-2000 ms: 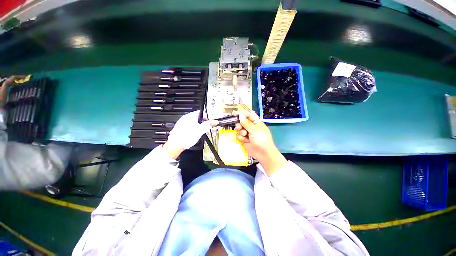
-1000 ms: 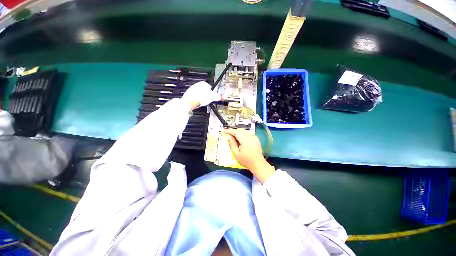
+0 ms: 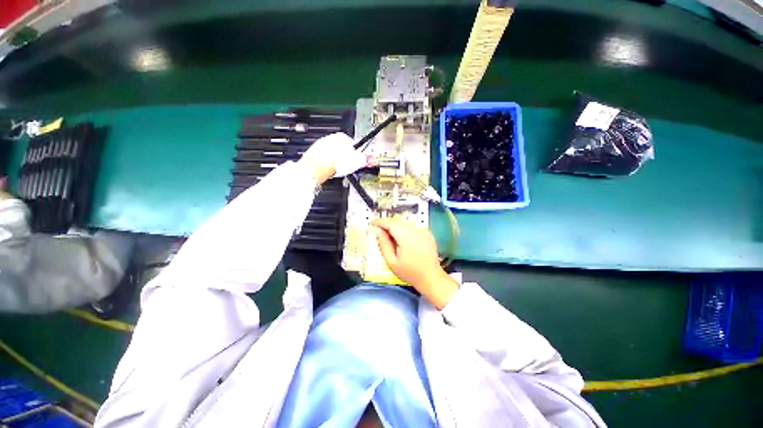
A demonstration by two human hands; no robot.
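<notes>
My gloved left hand (image 3: 333,156) holds a slender black unit (image 3: 361,188) at the left side of the metal fixture (image 3: 403,79). The black parts spread in a V from my fingers, one arm up and right, one down and right. The unit's inner end lies at the fixture's middle blocks. My bare right hand (image 3: 407,247) rests with curled fingers on the fixture's near end, over the yellow piece (image 3: 383,275). Whether it grips anything there cannot be told.
A black slotted tray (image 3: 319,230) with slender units lies left of the fixture. A blue bin (image 3: 525,155) of small black parts stands right of it, then a bagged heap (image 3: 604,144). A thin hose (image 3: 454,236) loops beside the fixture. Another person's sleeve (image 3: 63,267) is far left.
Both hands have parted from where they held the unit together. My left hand moved forward with it to the fixture; my right hand moved down to the near end. Little changed in the last second.
</notes>
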